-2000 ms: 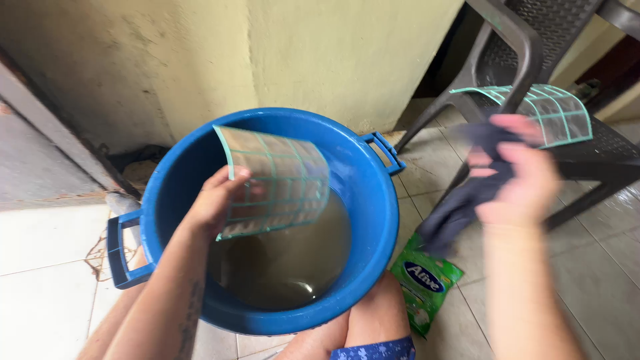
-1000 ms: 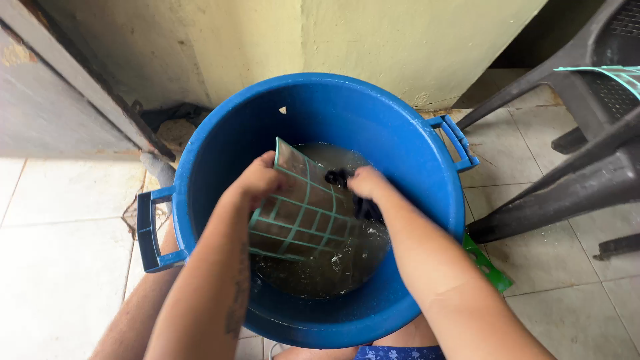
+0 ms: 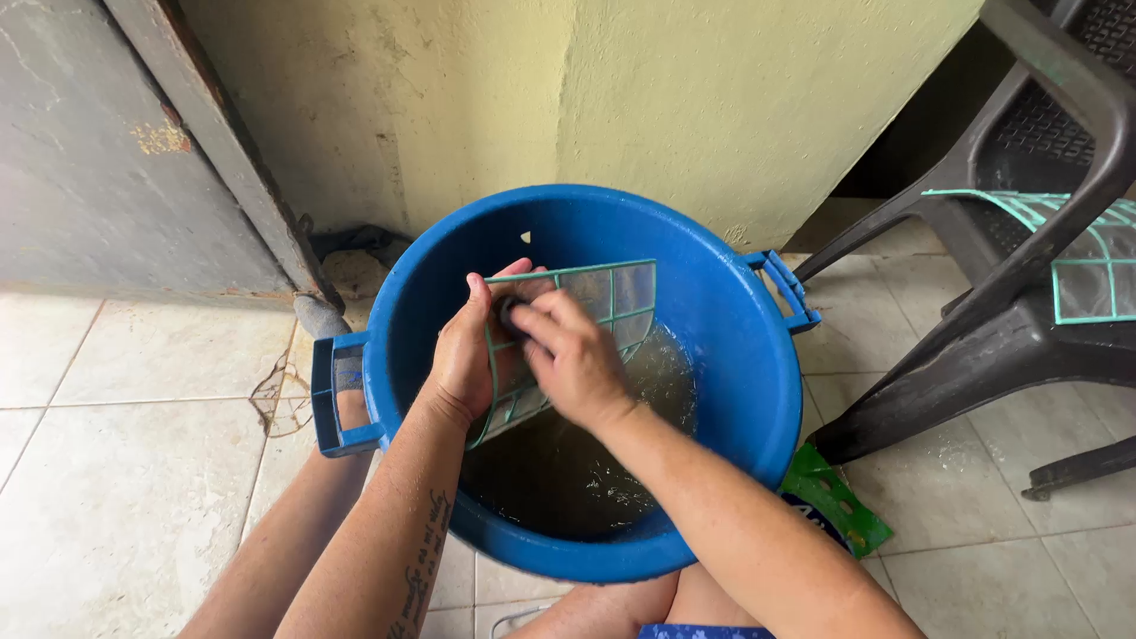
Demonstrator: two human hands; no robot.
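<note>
My left hand (image 3: 466,351) holds a curved mesh filter screen with a green plastic grid frame (image 3: 612,297) by its left end, above the murky water (image 3: 577,479) in a blue plastic tub (image 3: 754,417). My right hand (image 3: 572,355) presses a small dark cloth (image 3: 510,315) against the mesh at that same end, with the fingers bent over it. Most of the cloth is hidden under the fingers.
A dark plastic chair (image 3: 994,355) stands at the right, with another green-framed mesh screen (image 3: 1109,266) on its seat. A green packet (image 3: 834,506) lies on the tiled floor beside the tub. Behind are a yellowish wall (image 3: 666,106) and a grey door (image 3: 106,160).
Two seconds ago the dark cloth was in my right hand near the chair; one second ago both hands were low in the tub. Now screen and cloth are up above the water.
</note>
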